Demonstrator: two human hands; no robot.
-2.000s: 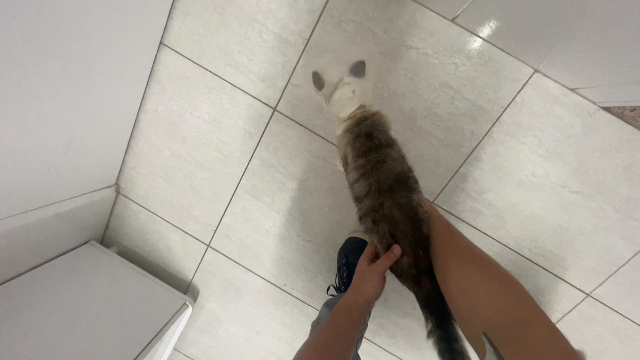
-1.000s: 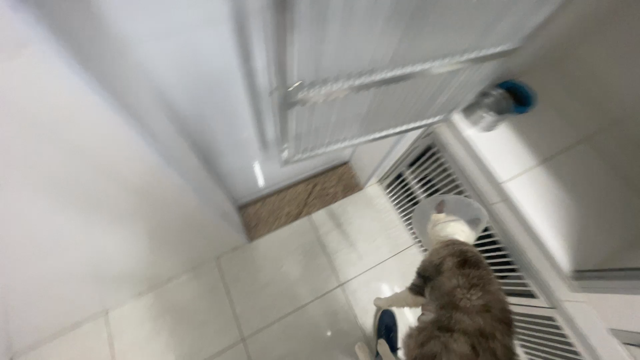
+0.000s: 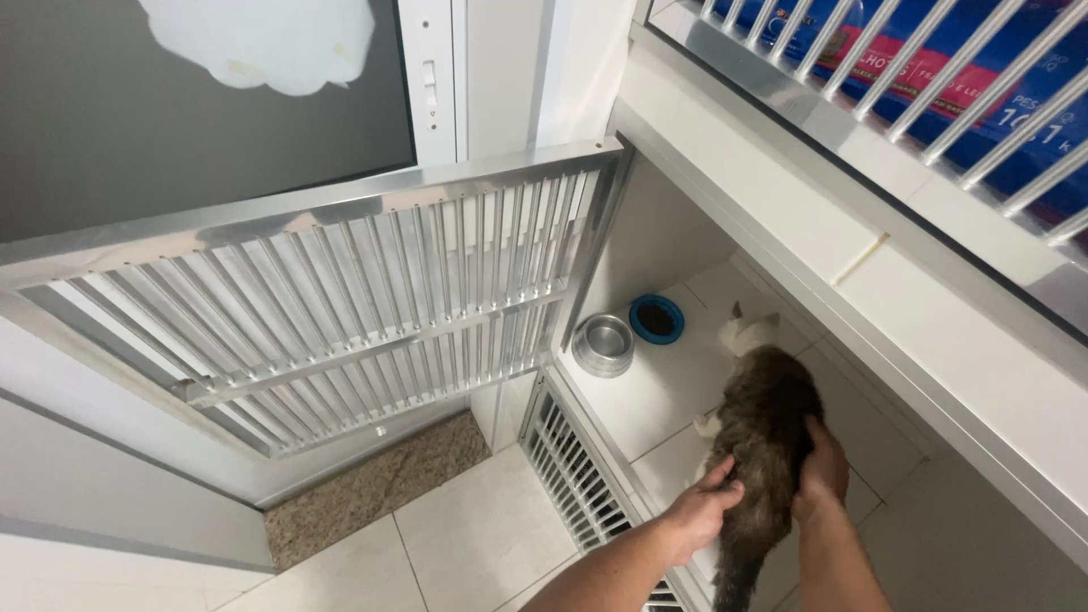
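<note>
A brown cat (image 3: 761, 425) with a pale head and dark ears faces away, mostly inside a tiled kennel. A clear cone seems to surround its head. My left hand (image 3: 705, 510) touches the cat's left flank, thumb and fingers against the fur. On the other flank lies my right hand (image 3: 822, 467), so the body is held between both palms. Ahead of the cat, to the left, are a steel bowl (image 3: 603, 344) and a blue bowl (image 3: 657, 320) with dark kibble in it.
The barred metal kennel door (image 3: 365, 289) stands swung out to the left. A floor-level grille (image 3: 578, 467) runs below the kennel's edge. An upper barred cage (image 3: 901, 127) holds blue and red bags. A granite sill (image 3: 374, 484) lies at a doorway.
The view has swung to the kennel. The cat, over the grille a second ago, is now largely inside on the tiles. Both hands are now visible at its sides.
</note>
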